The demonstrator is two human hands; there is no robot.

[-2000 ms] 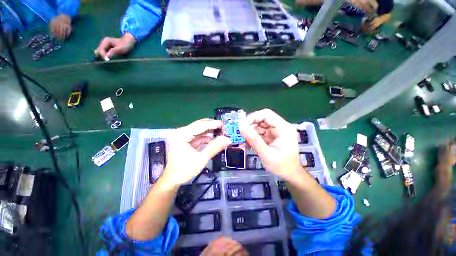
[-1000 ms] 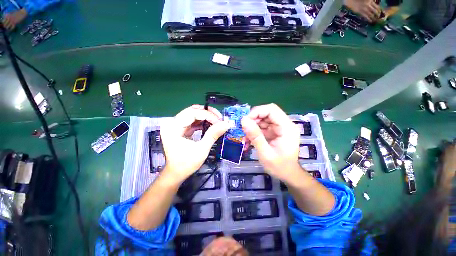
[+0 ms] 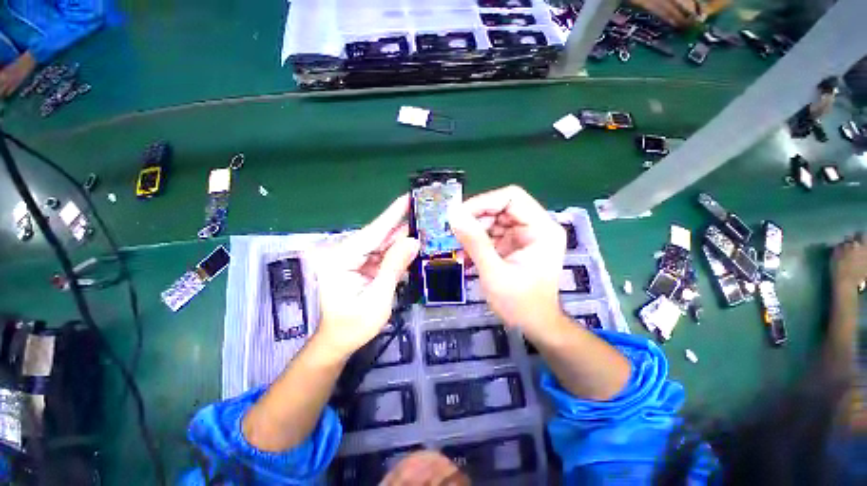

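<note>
A blue-silver circuit board [image 3: 437,214] lies in or against a black phone housing [image 3: 439,175], held upright over the tray's far edge. The dark square screen [image 3: 443,281] with a bright edge hangs from the board's near end by an orange flex strip. My left hand [image 3: 366,275] grips the left side of the housing between thumb and fingers. My right hand [image 3: 504,252] has thumb and fingertips at the board's right side; whether they pinch a small part is hidden. The translucent tray [image 3: 249,308] below bears rows of black housings [image 3: 480,392].
Stacked trays [image 3: 418,68] stand across the belt. Board assemblies [image 3: 732,256] are piled at right, another [image 3: 197,277] at left. A yellow-and-black phone part [image 3: 150,171] lies on the belt. A pale post [image 3: 732,123] slants at right. Cables [image 3: 76,285] run down the left. Other workers' arms show at the edges.
The board now lines up with the housing, which earlier stuck out behind it at an angle. The screen hangs straighter. Pieces on the belt have shifted slightly in view.
</note>
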